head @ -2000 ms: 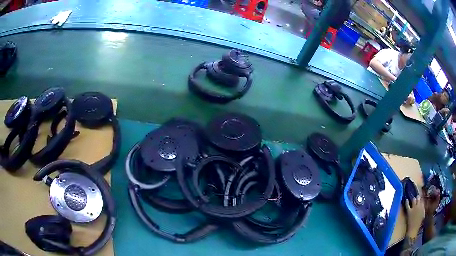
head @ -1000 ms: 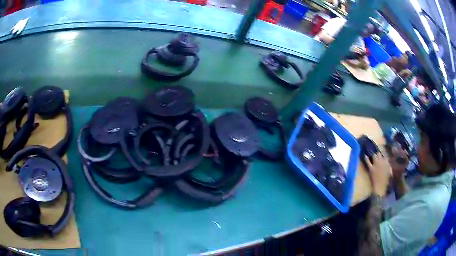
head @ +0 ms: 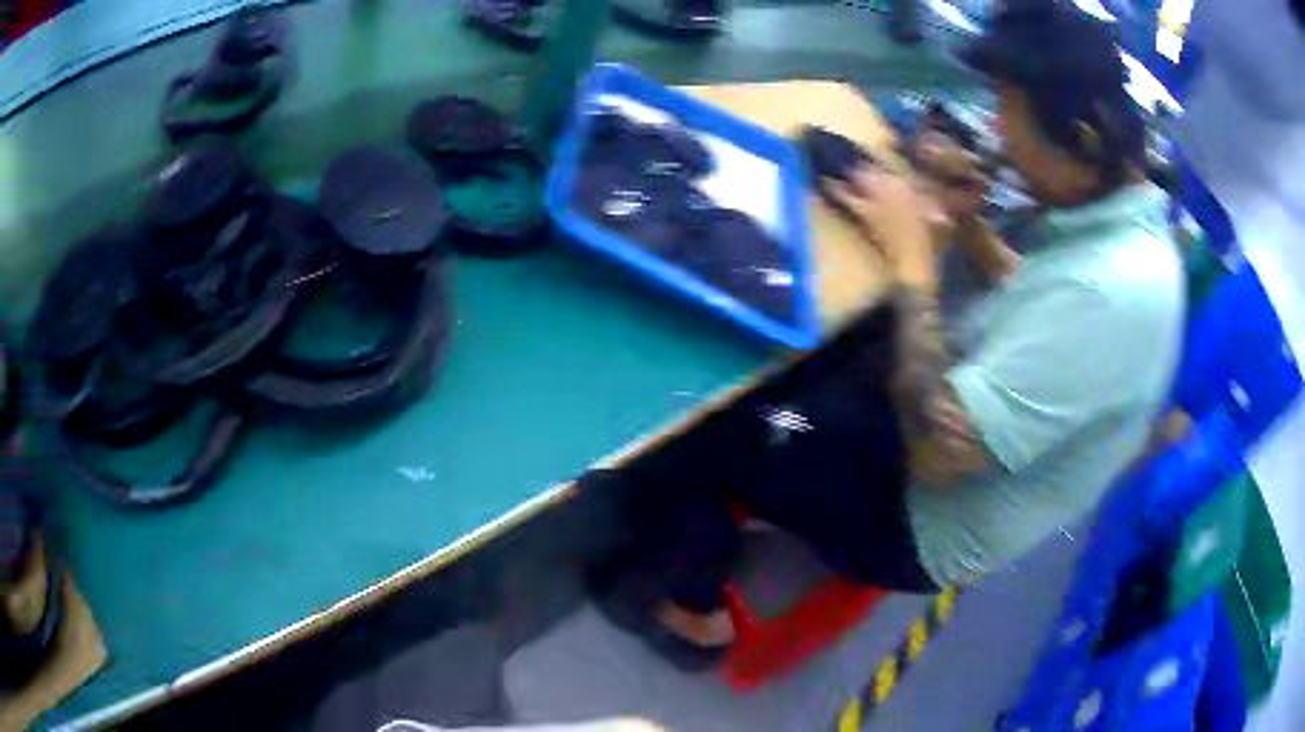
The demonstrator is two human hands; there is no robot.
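No hand of mine can be made out. A tangled group of black headphones (head: 344, 379) lies nearest on the green bench (head: 472, 415), at the left of the view. Round ear cups (head: 384, 202) rest on top of the curved bands. The picture is blurred, so I cannot tell which cups have pads. Part of another black headphone (head: 17, 572) lies on a tan cardboard sheet (head: 65, 636) at the lower left, cut off by the edge.
A blue-rimmed tray (head: 687, 296) of black parts stands on the bench. Beyond it, a seated person (head: 1066, 343) in a pale shirt handles a dark part over cardboard (head: 844, 272). A red stool (head: 787, 629) and blue containers (head: 1145, 601) are at the right. More headphones (head: 226, 79) lie behind.
The view has swung to the right and downward. The headphones and tray have shifted left and up in the picture, and the seated person, red stool and floor have come into fuller view.
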